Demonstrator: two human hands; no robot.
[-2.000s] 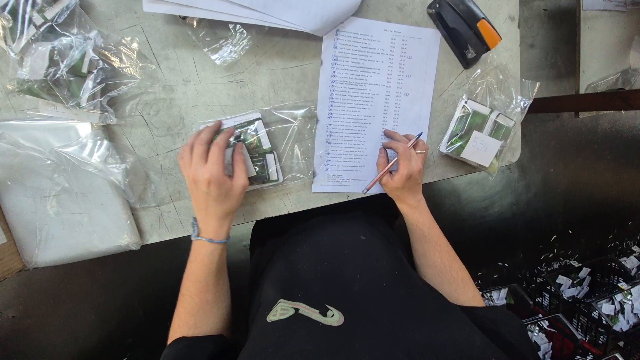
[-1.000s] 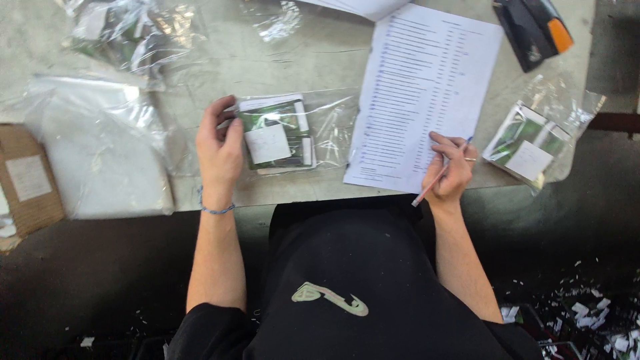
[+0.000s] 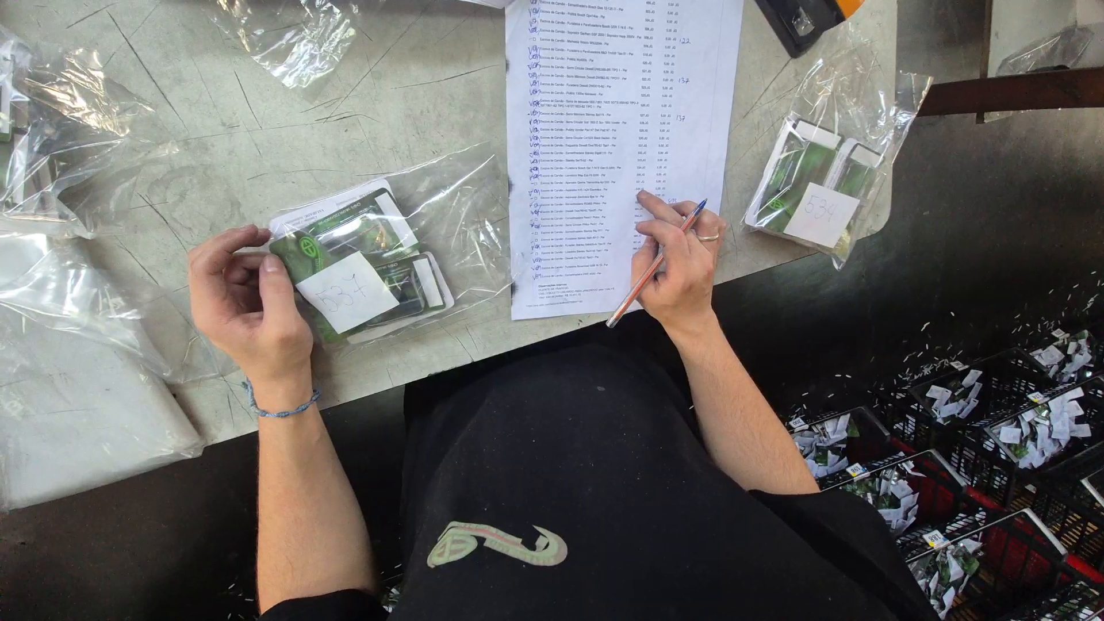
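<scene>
My left hand (image 3: 259, 302) rests at the left edge of a clear plastic bag (image 3: 470, 220) of green printed cards (image 3: 345, 226), thumb and fingers against that edge. On the bag lies a white paper slip (image 3: 348, 291) with handwriting. A ballpoint pen (image 3: 653, 269) is held in my right hand (image 3: 677, 259), its blue end up and away from me. Fingertips of that hand touch a printed list on paper (image 3: 586, 172), which has handwritten marks down its left side. To the right, a second bag of green cards (image 3: 798, 185) bears another white slip.
A black and orange stapler (image 3: 798, 21) is at the table's far edge. Plastic bags (image 3: 78, 147) and a stack of clear film (image 3: 78, 405) cover the left side. Black crates (image 3: 931, 457) with cards and slips stand below on the right. An empty-looking clear bag (image 3: 297, 39) lies at the back.
The left hand has shifted from on top of the bagged cards to their left edge, and the white slip on them is now uncovered. The right hand stays on the list with the pen.
</scene>
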